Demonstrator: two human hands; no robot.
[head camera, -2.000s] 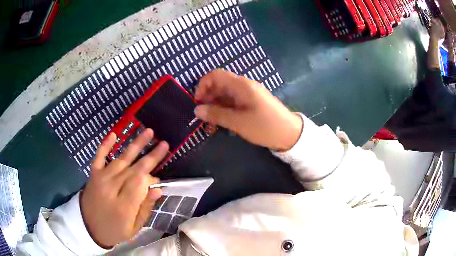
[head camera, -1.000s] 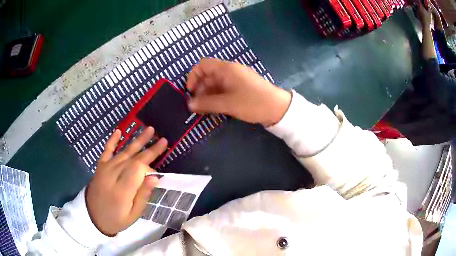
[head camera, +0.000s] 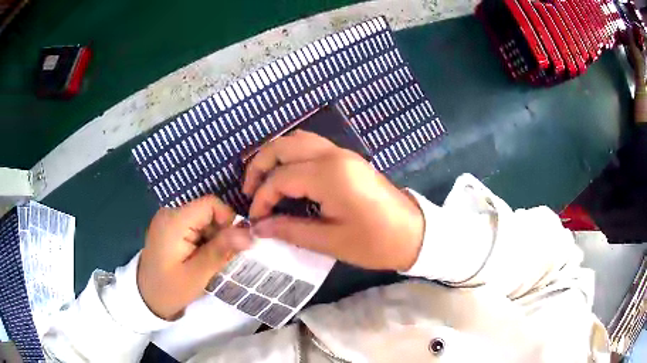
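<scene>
A portable radio (head camera: 330, 126) lies on the dark small-sticker sheet (head camera: 298, 74), its black back face up as far as it shows; my right hand covers much of it. My left hand (head camera: 188, 248) holds the white label sheet (head camera: 273, 283), which has grey printed labels in a grid. My right hand (head camera: 333, 198) is bent over the radio, its thumb and fingertips meeting my left fingertips at the sheet's top edge. Whether a label is between those fingertips is hidden.
A row of red-edged radios (head camera: 553, 39) stands at the upper right. A single radio (head camera: 62, 71) lies beyond the pale strip (head camera: 113, 127). Spare label sheets (head camera: 46, 255) lie at the far left. Another person's arm and dark clothing (head camera: 624, 191) show at the right edge.
The radio's front with grille and keys no longer shows; its back now faces up. My right hand has moved down and left to meet my left hand at the label sheet.
</scene>
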